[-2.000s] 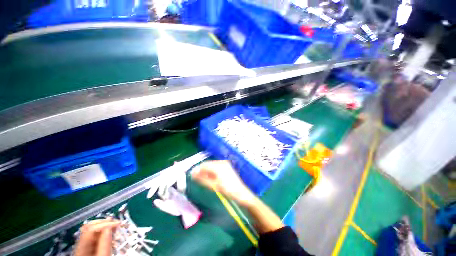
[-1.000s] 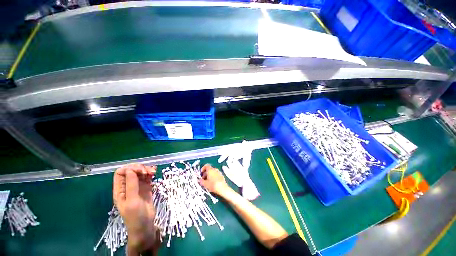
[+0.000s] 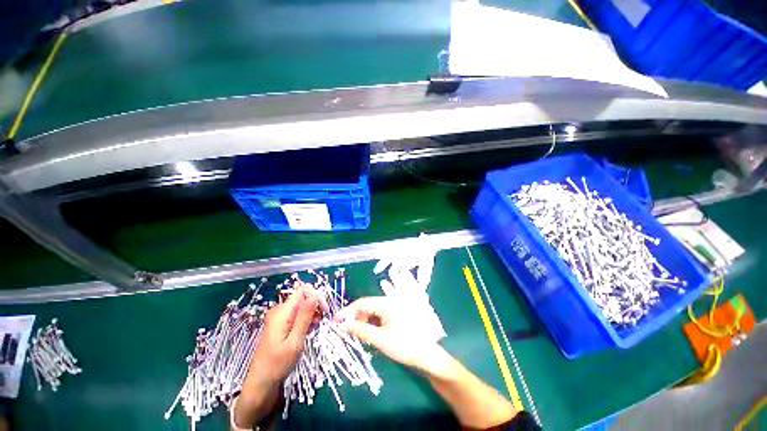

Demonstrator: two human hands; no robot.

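Note:
A wide heap of thin white cable assemblies with small end fittings lies on the green bench. My left hand is over the middle of the heap, its fingertips pinched on the end of a cable assembly. My right hand is just right of it, thumb and finger closed at a thin pale strand close to the left fingertips. The hands hide part of the heap, and the held pieces are small and blurred. White gloves lie empty behind and partly under my right hand's outline.
A large blue tote full of cable assemblies stands right, past a yellow tape stripe. A small pile and printed sheet lie far left. A labelled blue crate stands behind, under the grey rail. An orange item lies far right.
The view has swung from the right to face the heap. My right hand has moved from near the tote to the heap, then inward to my left hand. Both hands are now close together.

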